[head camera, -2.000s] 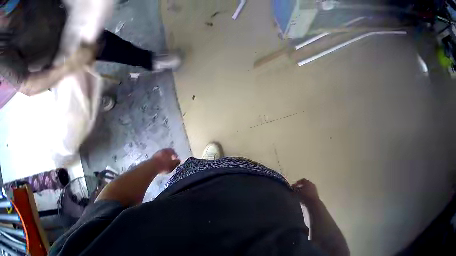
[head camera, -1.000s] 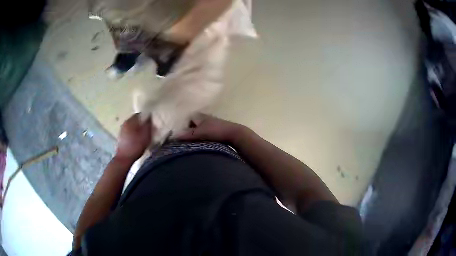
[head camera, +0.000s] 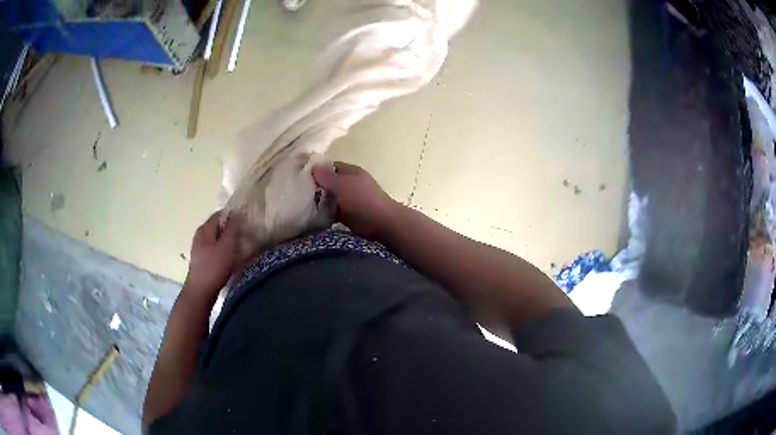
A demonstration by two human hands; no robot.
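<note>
A long, limp pale cloth (head camera: 374, 64) stretches from my waist up and away across the tan floor area to the top edge of the view. My left hand (head camera: 214, 255) holds its near end at the left. My right hand (head camera: 353, 195) grips the same bunched end at the right. The cloth is gathered between both hands, just above a patterned cloth at my waist. Some of my fingers are hidden in the folds.
Tan floor board (head camera: 527, 102) spreads ahead. A blue box-like object (head camera: 94, 38) and narrow strips (head camera: 196, 93) are at upper left. A long dark block (head camera: 685, 170) stands at right, with blue-white scraps (head camera: 583, 268) beside it. Grey concrete (head camera: 77, 297) is at lower left.
Two seconds ago my hands were apart at my sides without the cloth. Now both hold it. The view has turned, the cloth lies stretched out, and the other person is out of view.
</note>
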